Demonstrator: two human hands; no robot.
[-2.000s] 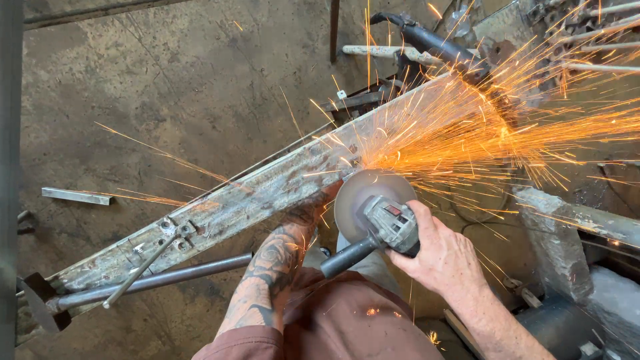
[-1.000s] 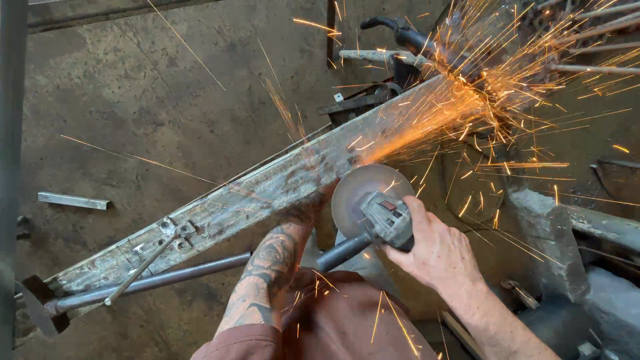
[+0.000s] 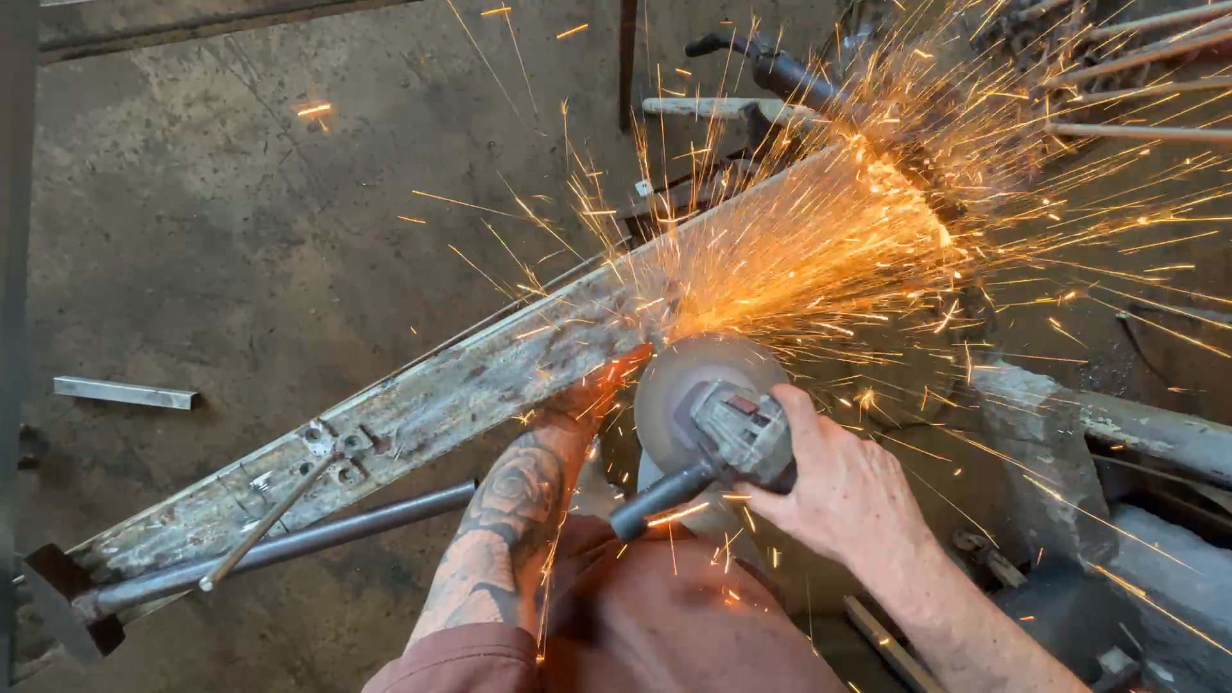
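Note:
My right hand (image 3: 847,481) is closed around the body of an angle grinder (image 3: 746,428), its side handle pointing down and left, untouched. The large grinding disc (image 3: 698,390) meets the near edge of a long, worn metal beam (image 3: 462,385), and a dense fan of orange sparks sprays up and right over the beam's far end. My left hand (image 3: 611,380) lies at the beam's near edge, just left of the disc; sparks and shadow blur its fingers. A bracket with a thin rod (image 3: 269,525) sits on the beam's lower left part.
A steel pipe with a square end plate (image 3: 289,549) runs below the beam. A short metal bar (image 3: 125,393) lies on the concrete floor at left. Several rods (image 3: 1145,130) stick in at upper right. Grey blocks and a thick pipe (image 3: 1155,433) stand at right.
The spark spray has become denser and wider over the beam's far end. Both hands and the grinder stay in nearly the same place.

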